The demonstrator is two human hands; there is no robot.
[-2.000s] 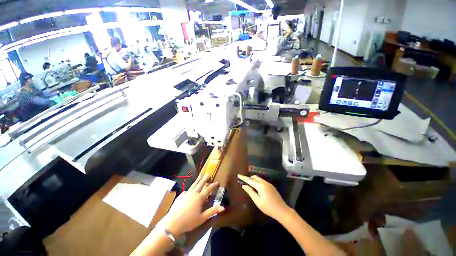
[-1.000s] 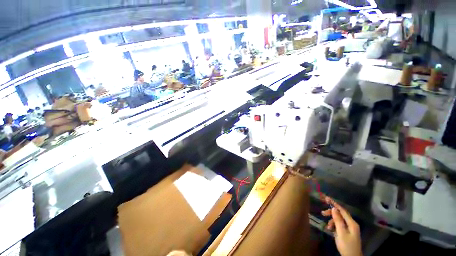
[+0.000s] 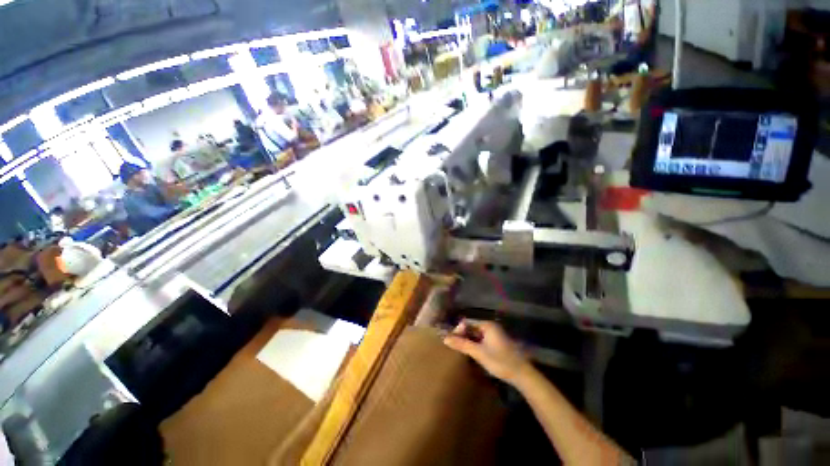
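Note:
The yellow-amber sewing template (image 3: 373, 350) runs from the lower centre up to beneath the head of the white sewing machine (image 3: 400, 223). It has dark handwriting near its far end. A tan-brown cut panel (image 3: 414, 400) lies along the template's right side and hangs down. My right hand (image 3: 491, 348) is at the panel's far right corner, its thumb and fingers pinched on the edge. My left hand is not in view. The needle area is too small and blurred to make out.
A brown panel stack (image 3: 227, 400) with a white sheet (image 3: 305, 357) on it lies left of the template. A grey carriage arm (image 3: 546, 244) and rails stand right of the head. The touchscreen (image 3: 723, 146) is at the upper right. People sit at machines in the background.
The view has swung left, then back right. The template's near end has shifted left and downward. My left hand has left the picture. My right hand has moved onto the panel's far corner.

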